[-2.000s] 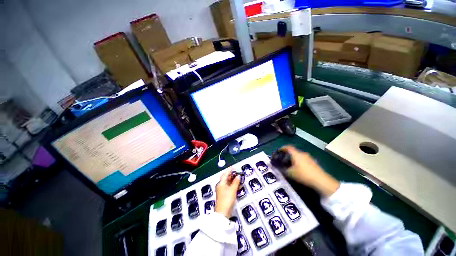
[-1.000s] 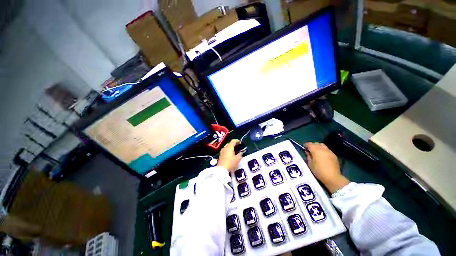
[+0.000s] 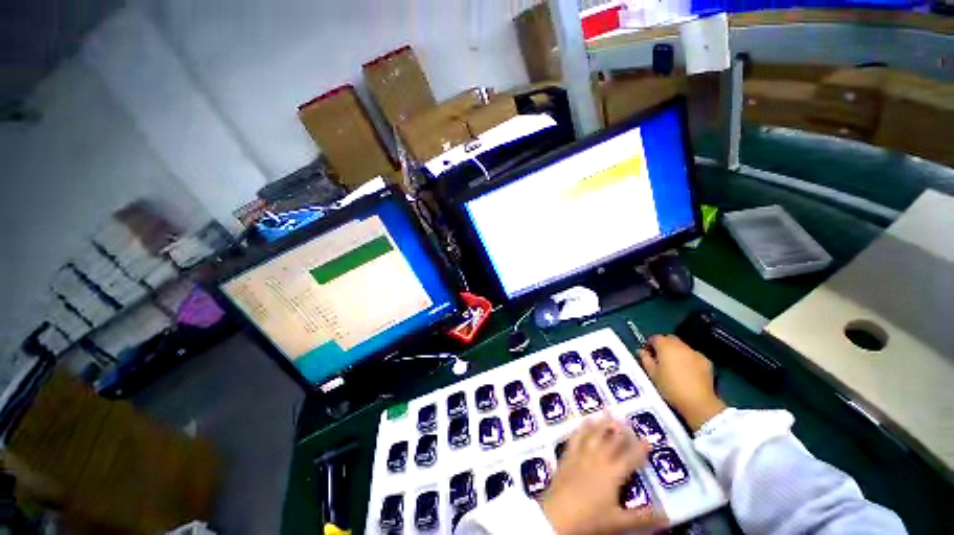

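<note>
A white foam tray (image 3: 418, 472) holds rows of glossy black rounded-square units. My left hand (image 3: 598, 479), blurred, is over the tray's right front part, fingers spread around a black unit (image 3: 634, 489); whether it grips the unit cannot be told. My right hand (image 3: 680, 374) rests at the tray's right edge. A thin silvery stick (image 3: 636, 333) lies at its fingertips; a grip on it cannot be made out. A small dark object (image 3: 518, 341) is behind the tray. A black scanner (image 3: 732, 347) lies right of my right hand.
The left monitor (image 3: 350, 287) and right monitor (image 3: 581, 209) stand behind the tray. A red holder (image 3: 471, 317) sits between them. A white puck (image 3: 460, 367) lies behind the tray. A yellow-tipped tool (image 3: 335, 491) is left, a shallow box (image 3: 776, 240) and pale holed board (image 3: 889, 303) right.
My right hand has left the scanner, which now lies on the bench. My left hand has moved from behind the tray to its right front; the dark object stays behind. The view has shifted.
</note>
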